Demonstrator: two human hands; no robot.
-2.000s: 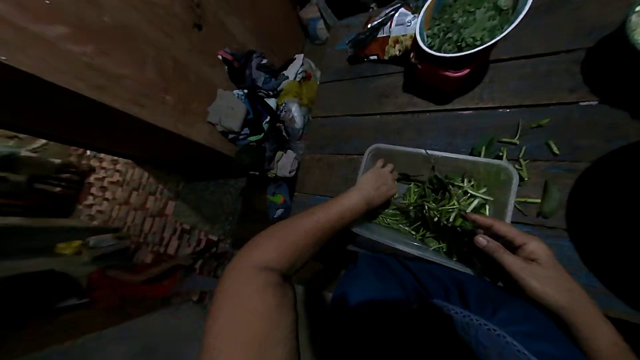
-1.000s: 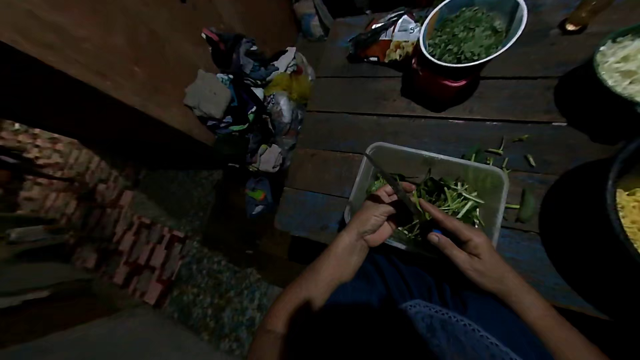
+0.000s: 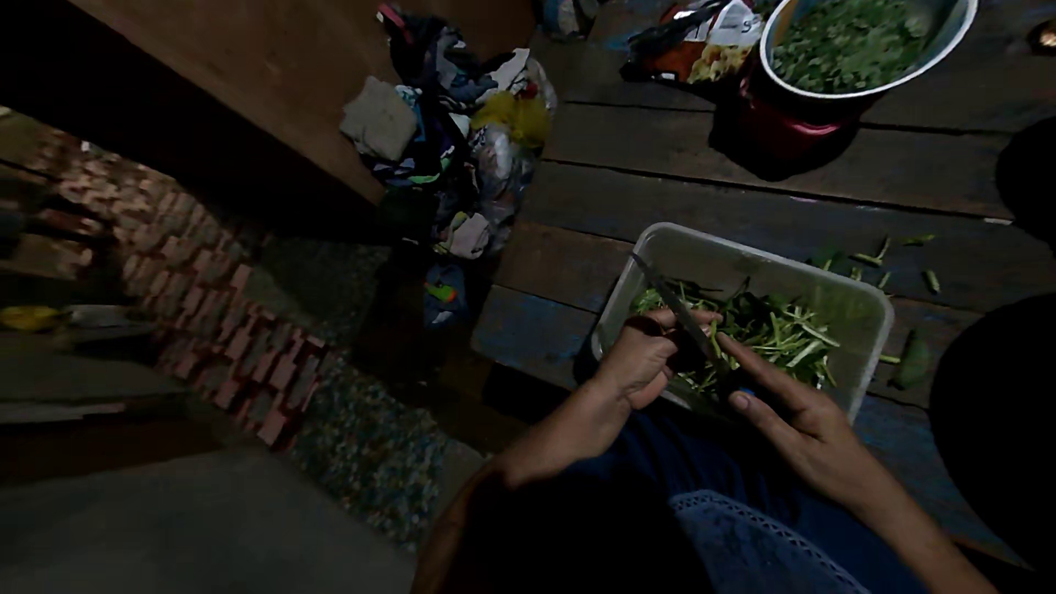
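Note:
A rectangular clear plastic container (image 3: 876,330) holds cut green stems and leaves (image 3: 788,334). Over its near left part, my left hand (image 3: 639,359) is curled around a small bunch of greens, mostly hidden by the fingers. My right hand (image 3: 796,421) grips a knife by its handle, of which only a bit of blue shows near the thumb. The knife's blade (image 3: 672,304) points up and left across the container, close against the left hand's fingers.
Cut pieces (image 3: 866,259) and a green pod-like piece (image 3: 912,360) lie right of the container on the wooden planks (image 3: 652,157). Behind stand a bowl of chopped leaves (image 3: 767,62) and a printed packet (image 3: 718,49). Cloths and plastic bags (image 3: 495,157) are heaped left. A large dark round shape is at right.
Two seconds ago my left hand was in the container among the greens; now it is closed above its near left part. The knife blade has come into sight between both hands.

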